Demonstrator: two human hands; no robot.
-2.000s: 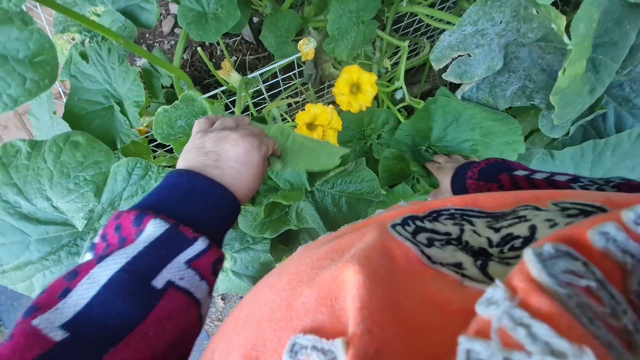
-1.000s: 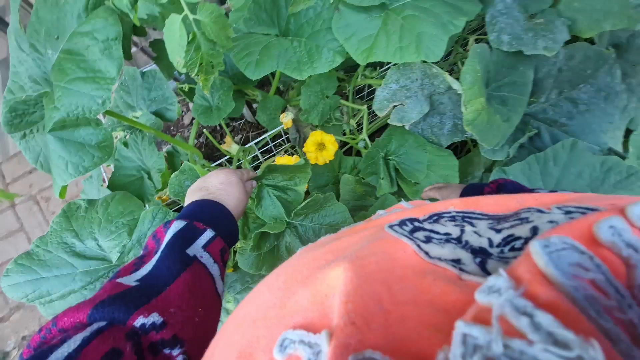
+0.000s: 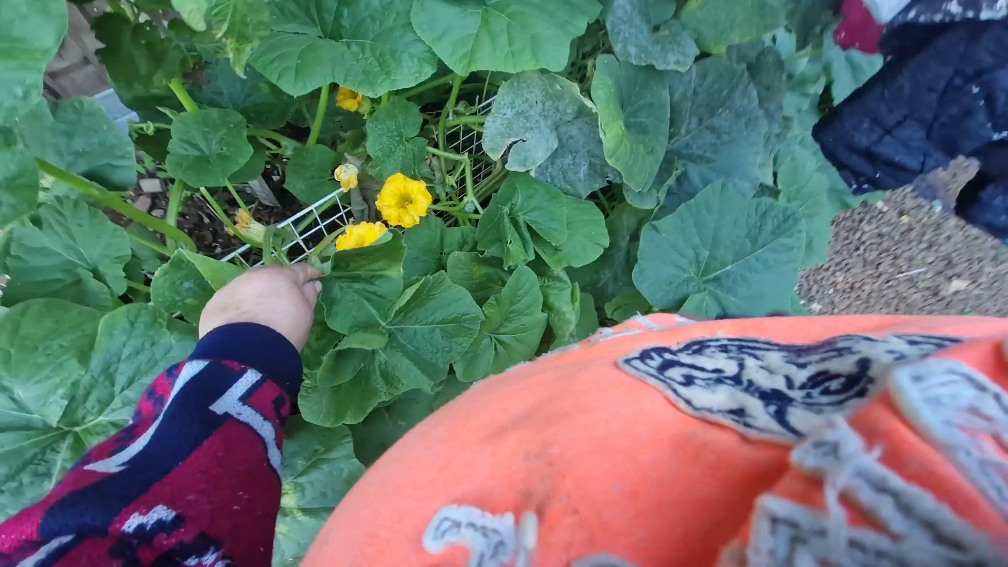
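Note:
My left hand (image 3: 260, 303) reaches into the squash vine at left of centre, its fingers bent at the edge of a green leaf (image 3: 366, 279) beside a white wire grid (image 3: 319, 224). Whether the fingers pinch the leaf or a stem under it is hidden. Just past the fingertips are two open yellow squash blossoms, one low (image 3: 361, 235) and one higher (image 3: 403, 200). A closed, wilted blossom (image 3: 249, 227) stands just above the hand, and a small bud (image 3: 346, 176) farther up. My right hand is out of sight.
Broad squash leaves (image 3: 720, 248) spread all around, some with a greyish, powdery surface (image 3: 543, 126). Thick stems (image 3: 118, 206) cross at the left over dark soil. Gravel ground (image 3: 906, 260) and dark blue cloth (image 3: 898, 118) lie at the right. My orange top fills the lower right.
My right hand, at the leaves near the orange top in both earlier frames, has gone out of view. My left hand remains near the wire grid and blossoms.

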